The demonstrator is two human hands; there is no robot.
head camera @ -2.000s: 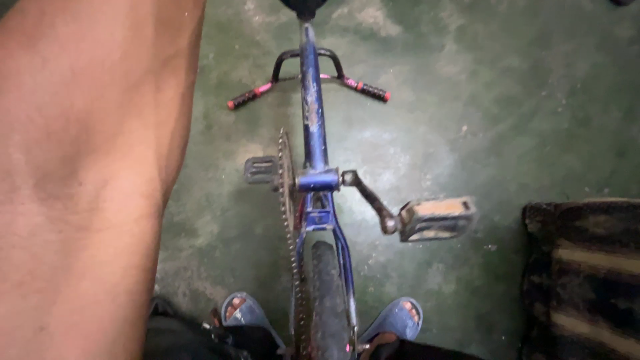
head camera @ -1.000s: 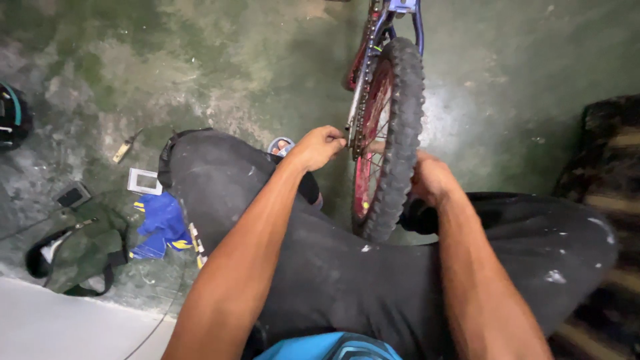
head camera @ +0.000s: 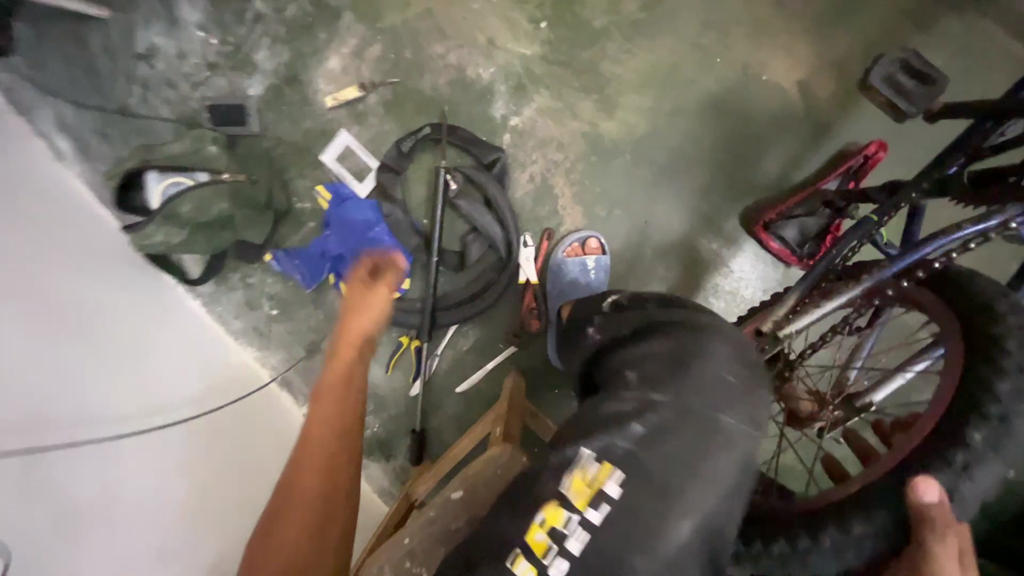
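My left hand [head camera: 374,280] is over a blue cloth [head camera: 344,232] with yellow marks on the floor; it is blurred, and whether it touches the cloth is unclear. At the lower right my right hand [head camera: 920,488] grips the black knobby tyre [head camera: 988,400] of the bicycle wheel, thumb on the near side and fingers showing behind the spokes. The wheel's reddish rim [head camera: 952,352], the chain [head camera: 944,258] and the bicycle frame [head camera: 904,260] stand beside my knee. A black tyre or tube coil [head camera: 506,232] lies by the cloth, with a hand pump [head camera: 436,248] across it.
Pliers with white handles [head camera: 526,258], a red wrench-like tool [head camera: 532,304], yellow-and-blue pliers [head camera: 406,356] and a metal lever [head camera: 486,370] lie near my slippered foot [head camera: 578,264]. A wooden stool [head camera: 464,496] stands below. A green bag [head camera: 216,200] and a white frame [head camera: 350,162] lie left.
My left hand has left the wheel's hub area and moved left to the blue cloth. My right hand remains at the wheel. The view has swung left.
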